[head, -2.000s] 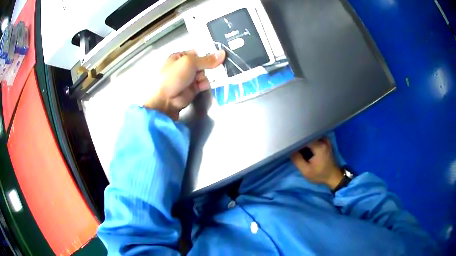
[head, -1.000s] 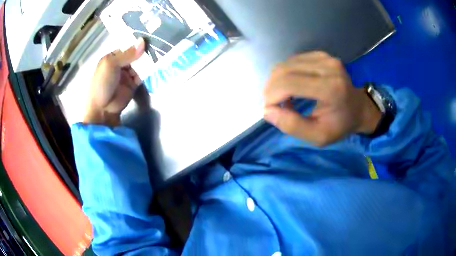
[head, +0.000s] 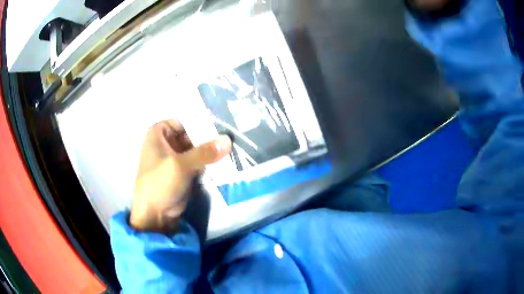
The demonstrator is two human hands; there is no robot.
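The product box [head: 253, 115] lies inside a clear plastic bag with white glare streaks, on the grey steel table [head: 368, 86]. Its dark printed square faces up and its blue band [head: 276, 182] is towards my body. My left hand [head: 178, 169] holds the bagged box at its left side, thumb on top of the film; the fingers beneath are partly hidden. My right hand [head: 434, 4] is at the top right, mostly cut off by the picture's edge and dark, so its fingers do not show.
The sealing machine's white body [head: 29, 34] and long metal bar [head: 103, 40] run along the upper left, with a short metal arm at a black hole. A red sheet [head: 34, 224] lies at the far left. Blue floor [head: 419, 166] shows beyond the table's right edge.
My left hand and the bagged box have come closer to my body. My right hand has moved from near the table's front edge up to the top right. The view has shifted too.
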